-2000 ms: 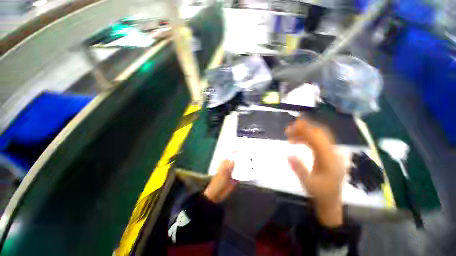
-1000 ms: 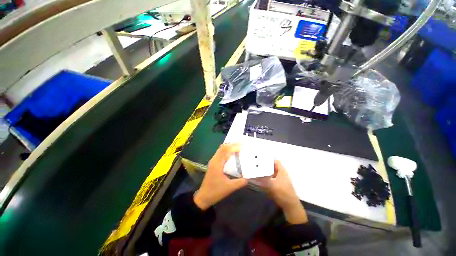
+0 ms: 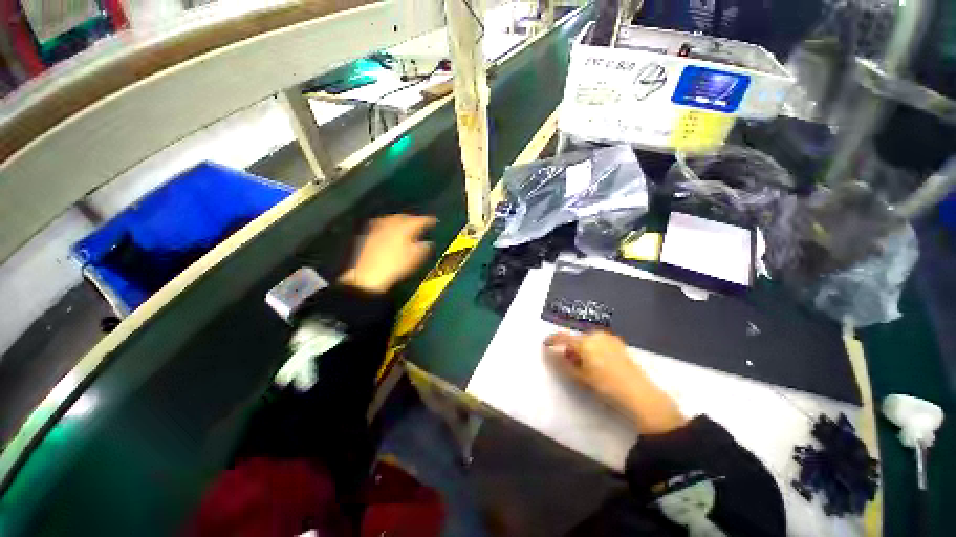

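Note:
A white cube-shaped plug adapter (image 3: 296,292) lies on the dark green conveyor belt (image 3: 225,362), left of my left forearm. My left hand (image 3: 392,252) is over the belt near its striped edge, slightly blurred, and looks empty with its fingers extended. My right hand (image 3: 606,376) is low over the white work sheet (image 3: 524,367), fingers bent, just in front of the row of small parts (image 3: 580,312) on the black mat (image 3: 692,325). A small dark spot shows at its fingertips; whether it holds a part is unclear.
Loose black parts (image 3: 835,465) lie at the sheet's right, with a white-headed mallet (image 3: 912,417) beyond. Behind the mat are plastic bags (image 3: 580,189), a small white tray (image 3: 708,250) and a printed carton (image 3: 650,100). A post (image 3: 472,126) stands at the belt's edge.
Both hands held the white adapter over the sheet. A white adapter now lies on the belt, my left hand has moved left over the belt, and my right hand is apart over the sheet.

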